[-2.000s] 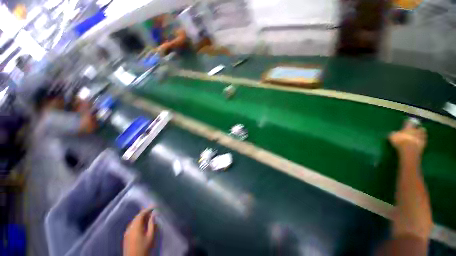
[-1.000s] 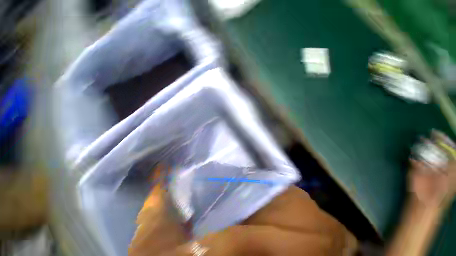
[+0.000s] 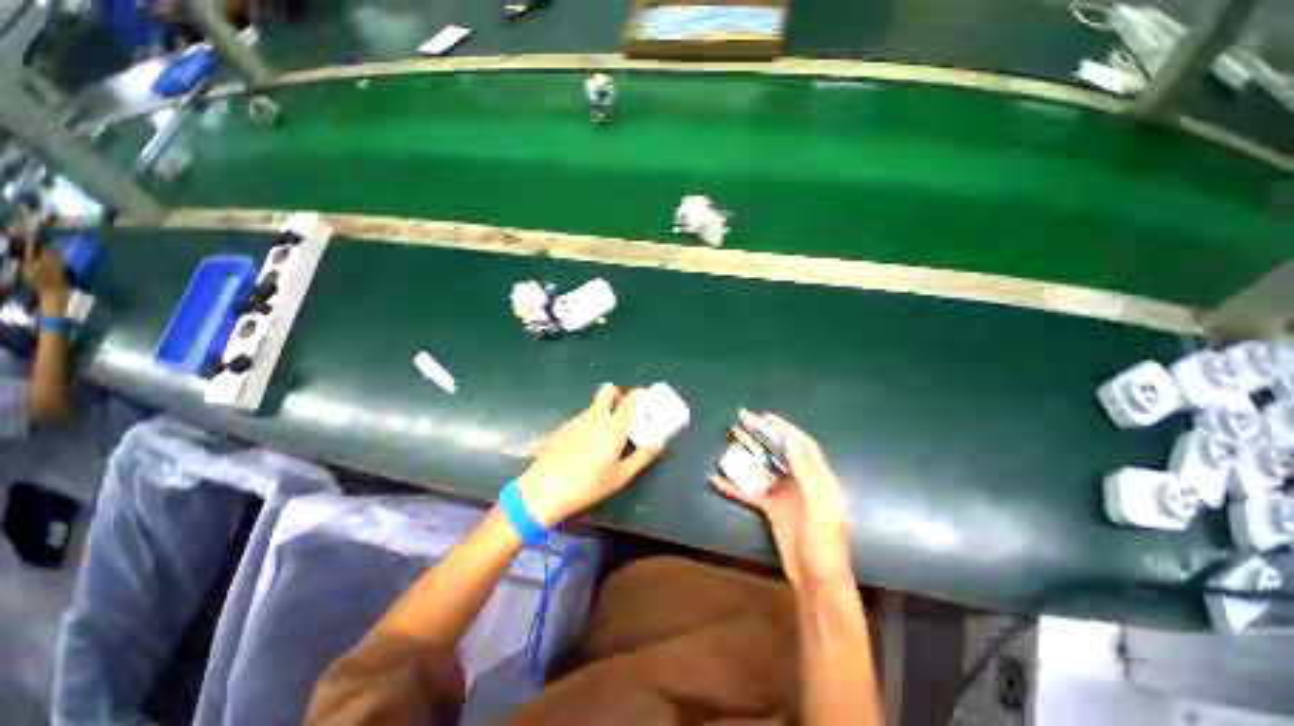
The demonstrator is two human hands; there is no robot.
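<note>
My left hand (image 3: 589, 457), with a blue wrist strap (image 3: 522, 514), holds a white housing shell (image 3: 657, 414) over the front of the dark green bench (image 3: 922, 411). My right hand (image 3: 798, 489) holds a small silver-white inner assembly (image 3: 755, 457) just to the right, apart from the shell. The fingers partly hide both parts. Behind my hands, another inner assembly (image 3: 534, 308) lies beside a white piece (image 3: 583, 304) on the bench. A small white strip (image 3: 436, 372) lies to their left.
Assembled white plug adapters (image 3: 1152, 498) cluster at the bench's right. A blue tray (image 3: 207, 312) and a long white bar (image 3: 273, 312) lie left. The green belt (image 3: 908, 177) carries small assemblies (image 3: 701, 219). Lined crates (image 3: 355, 567) stand at front left. Another person's arm (image 3: 53, 333) shows far left.
The view has swung from the crates to the bench. My left hand has moved from the crate liner to above the bench and now holds a shell. My right hand still holds an assembly.
</note>
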